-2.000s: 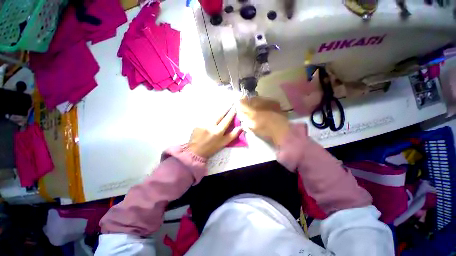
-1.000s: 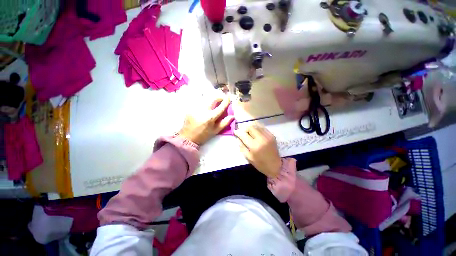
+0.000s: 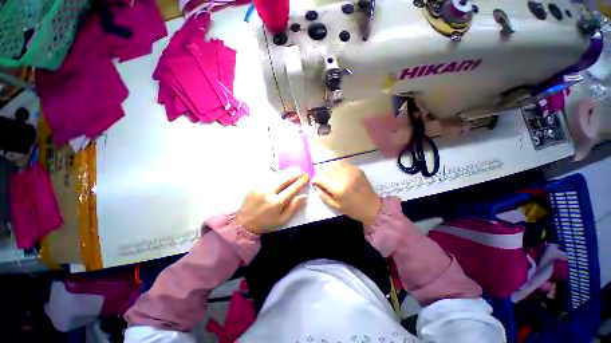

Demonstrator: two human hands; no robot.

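A small magenta piece (image 3: 295,151) lies flat on the white table, its far end at the presser foot (image 3: 307,128) of the off-white HIKARI sewing machine (image 3: 375,80). My left hand (image 3: 273,202) rests on the table with its fingertips on the near end of the piece. My right hand (image 3: 348,192) has its fingertips together at the piece's near right corner, close to the left fingertips. Strong lamp glare washes out the area around the needle.
A fanned heap of magenta pieces (image 3: 199,82) lies left of the machine head. Black-handled scissors (image 3: 419,151) lie under the arm. Larger magenta panels (image 3: 84,100) and a green basket (image 3: 41,30) are at the far left. A blue crate (image 3: 571,248) stands below right.
Both hands were nearer the needle; they have moved back towards the table's front edge. More of the magenta piece now shows between the presser foot and my fingers.
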